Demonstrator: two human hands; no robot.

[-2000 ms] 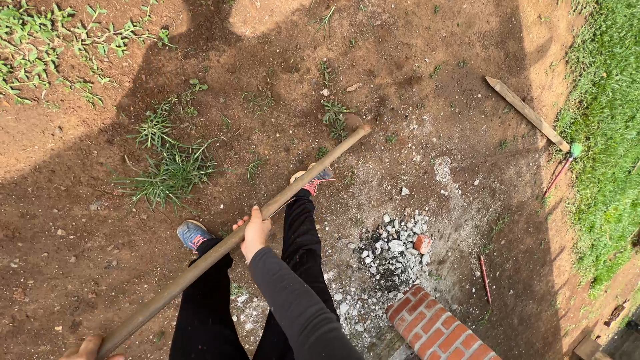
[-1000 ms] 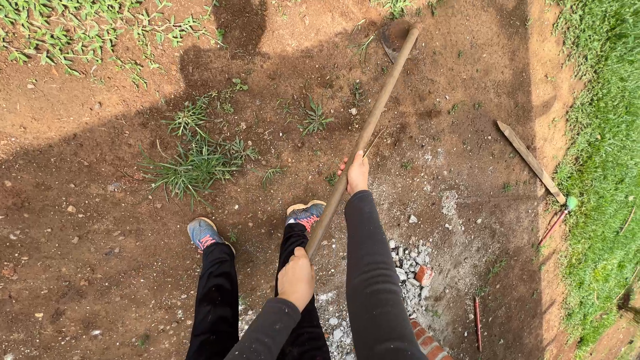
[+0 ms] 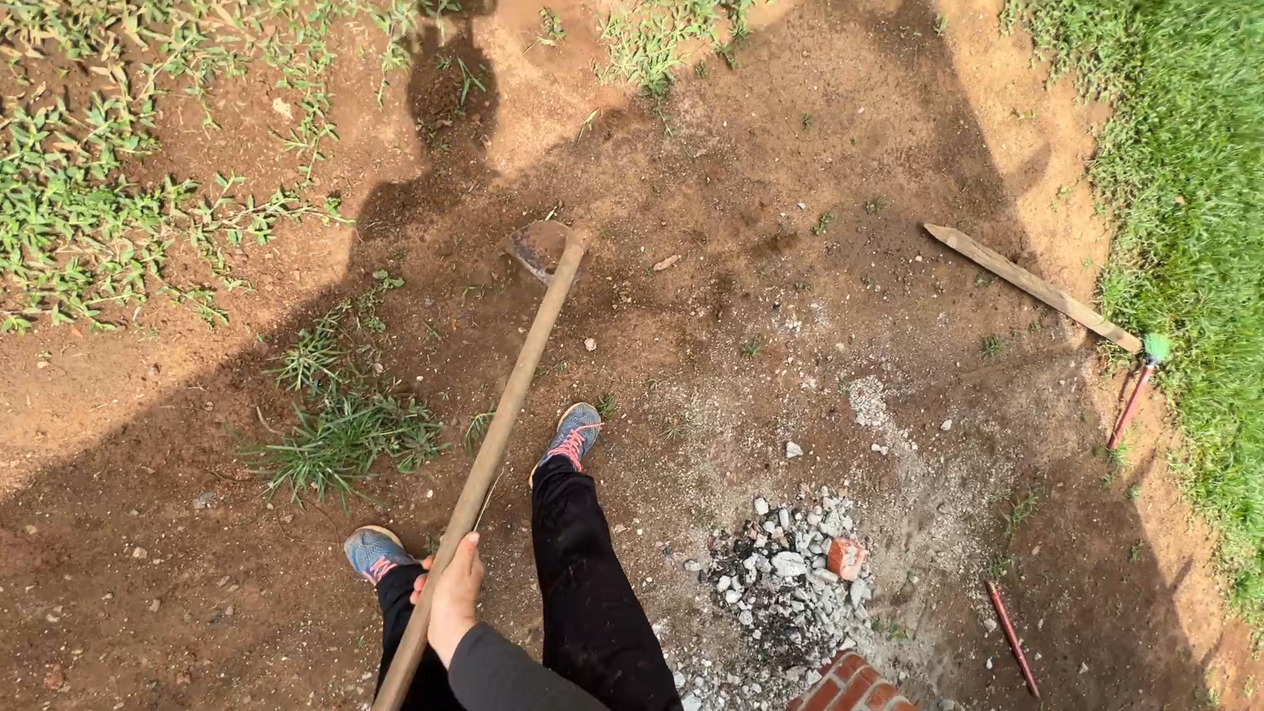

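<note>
My right hand (image 3: 456,592), in a dark sleeve, grips the long wooden handle (image 3: 513,400) of a hoe near the bottom of the view. The handle slants up and slightly right from the lower edge. At its far end the metal hoe blade (image 3: 540,249) is at the bare soil, beyond my feet. My left hand is out of view, as is the near end of the handle. A grass tuft (image 3: 346,439) grows left of the handle. My feet, in blue-grey shoes with pink laces (image 3: 573,434), stand on either side of the handle.
A heap of pale rubble (image 3: 790,568) with a brick piece (image 3: 845,559) lies right of my leg, beside a brick structure (image 3: 851,686). Farther right are a pointed wooden stake (image 3: 1032,286), a red rod (image 3: 1012,640), a green-headed red-handled tool (image 3: 1133,400) and lawn (image 3: 1205,247).
The hoe head has moved left from its upper-right place a second ago. My right hand has come back nearer my body. My left hand, on the handle in the earlier frames, has left the view.
</note>
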